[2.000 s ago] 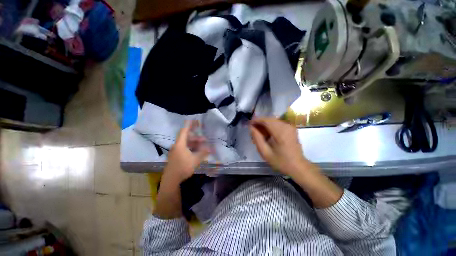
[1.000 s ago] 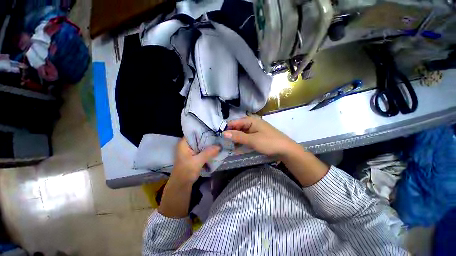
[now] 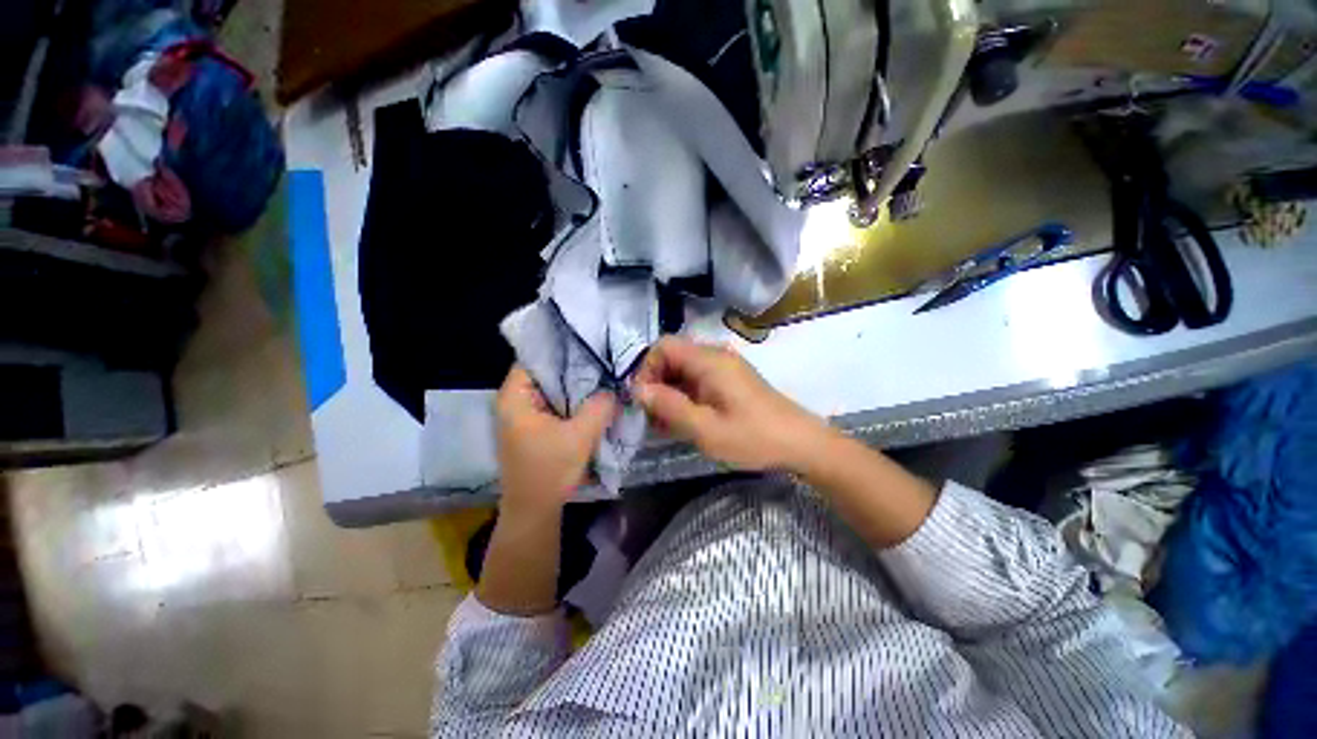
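White-backed pieces with black edges point(image 3: 646, 173) lie bunched on the white sewing table, left of the needle. A black fabric piece point(image 3: 451, 260) lies flat at their left. My left hand point(image 3: 552, 440) grips the near end of the white-backed pieces at the table's front edge. My right hand point(image 3: 712, 400) pinches the same end at a dark-edged seam; its fingertips are close to the left hand's. Whether a thread is between the fingertips is too small to tell.
The sewing machine head point(image 3: 867, 101) stands behind right, its needle area lit. Blue snips point(image 3: 997, 267) and black-handled shears point(image 3: 1163, 267) lie at right. A blue patch point(image 3: 315, 289) is on the table's left edge. A yellow object shows below the table. Bundled cloth point(image 3: 202, 137) is far left.
My hands have come together and taken hold of the white-backed pieces' near end. Since one second ago, a grey-white flap has been raised beside my left hand. The view has shifted.
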